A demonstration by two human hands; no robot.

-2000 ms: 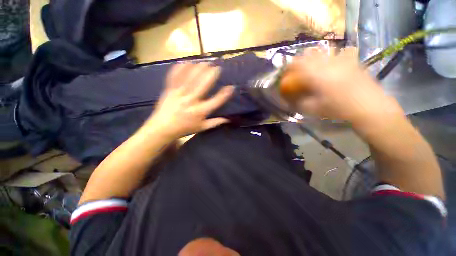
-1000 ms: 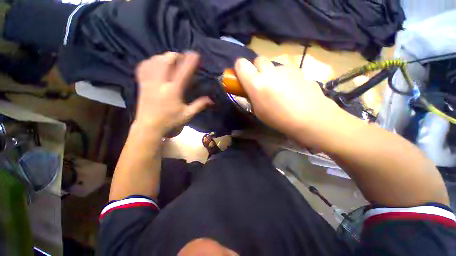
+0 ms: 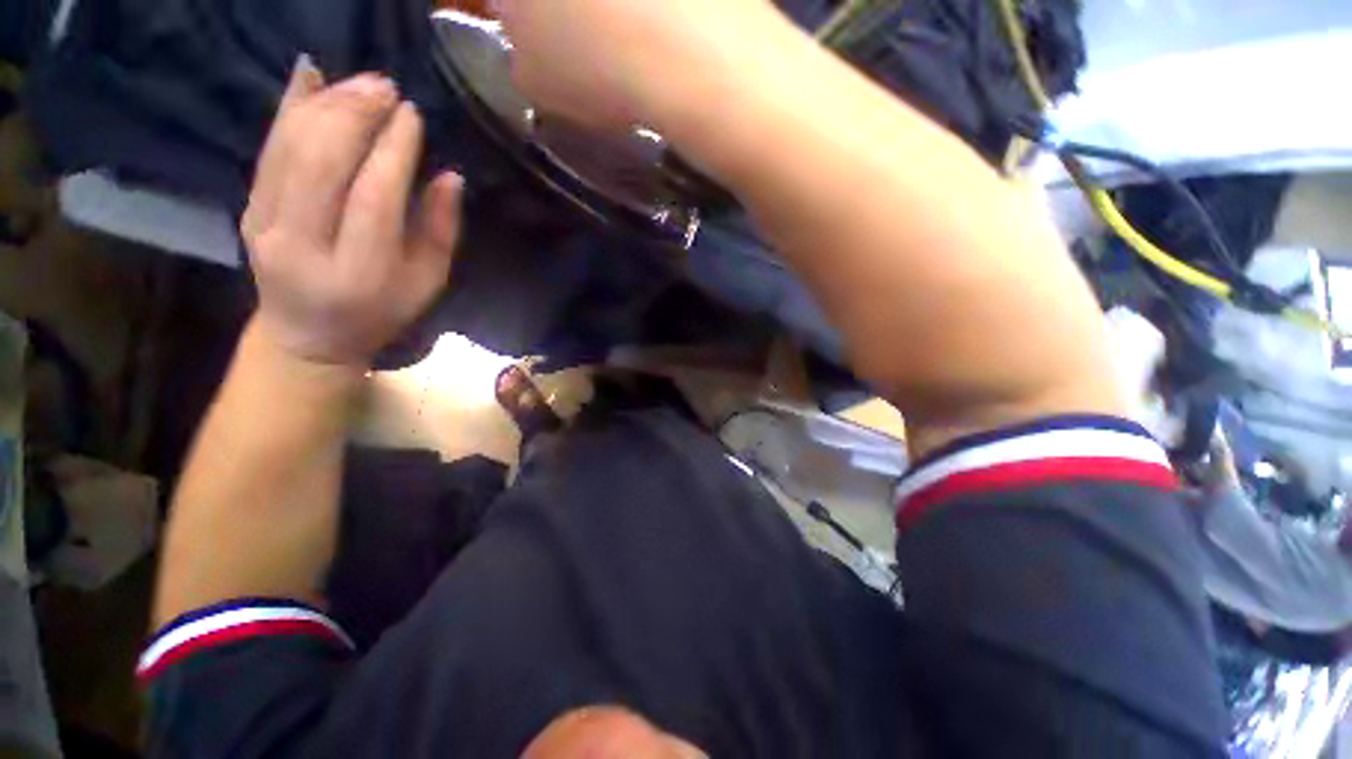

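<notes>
The dark garment (image 3: 148, 89) spreads over the board across the upper left and hangs towards me. The steam iron (image 3: 608, 160) shows its shiny silver body on the dark cloth at the top centre; its handle is mostly hidden by my hand and the top edge. My right hand (image 3: 561, 60) is closed round the iron's handle, partly cut off by the top edge. My left hand (image 3: 349, 215) lies on the dark cloth left of the iron, fingers somewhat apart and thumb towards the iron. Whether its fingertips press or pinch cloth is unclear.
A yellow hose (image 3: 1149, 255) with black cord runs at the upper right. A pale sheeted surface (image 3: 1216, 97) is behind it. Another person's grey sleeve (image 3: 1260, 541) seems to show at the right. A pale board edge (image 3: 148, 215) sticks out below the cloth at left.
The view has shifted. The iron and my right hand have moved up and left in the picture, and more of the iron's silver body shows. My left hand has also moved left.
</notes>
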